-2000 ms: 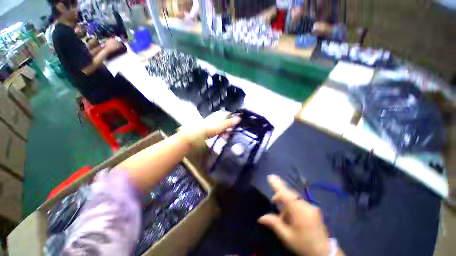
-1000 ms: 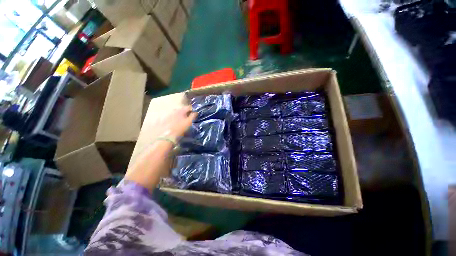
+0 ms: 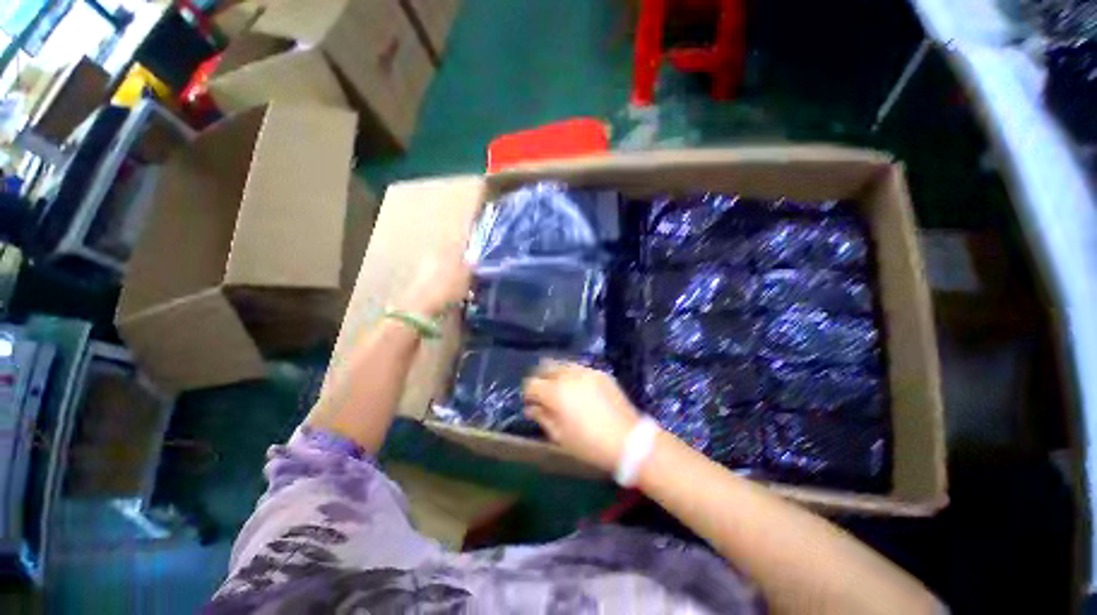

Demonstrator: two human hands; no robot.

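Note:
A large open carton (image 3: pixel 919 348) holds rows of plastic-wrapped black units (image 3: pixel 710 324). In its left column lie several units in clear wrap, with a black housing (image 3: pixel 532 298) in the middle. My left hand (image 3: pixel 436 279) is at the left edge of that column, its fingertips at the middle housing; its grip cannot be made out. My right hand (image 3: pixel 580 408) is over the lowest unit of the left column, fingers curled down; whether it grips the wrap is unclear.
An empty-looking open carton (image 3: pixel 241 258) stands to the left, with more stacked cartons (image 3: pixel 361 60) behind. A red stool (image 3: pixel 547 143) is just beyond the carton, another red stool (image 3: pixel 688 54) further back. The white bench edge (image 3: pixel 1023 156) runs down the right side.
The housing seen over the bench is out of view. My right hand has come into the carton from the right. My left hand is lower along the left column, and the middle housing shows more plainly.

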